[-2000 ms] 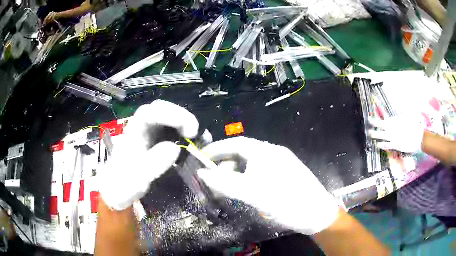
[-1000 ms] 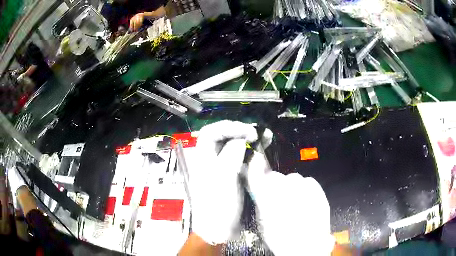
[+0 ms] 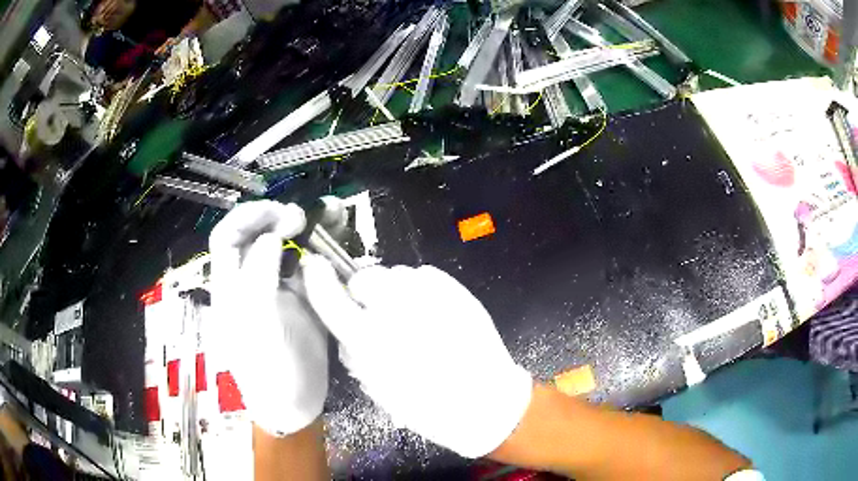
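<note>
My left hand (image 3: 273, 319), in a white glove, is closed around a small black end part (image 3: 290, 258) with a short yellow wire (image 3: 293, 248). My right hand (image 3: 423, 348), also gloved, pinches a short silver profile (image 3: 334, 249) whose upper end meets the dark part at my left fingertips. The fingers hide most of both parts, so I cannot tell how far they are joined.
Silver profiles with yellow wires (image 3: 329, 146) lie piled beyond the mat. An orange sticker (image 3: 476, 226) is on the black mat (image 3: 602, 244). Red-and-white cardboard (image 3: 226, 390) lies left, a pink-and-white sheet (image 3: 786, 169) right. A person's arm shows at the far left.
The view has swung left and back right. Both hands stay together at the part; the right hand now holds the profile from the right. The other person's hand and the bars at right are out of view.
</note>
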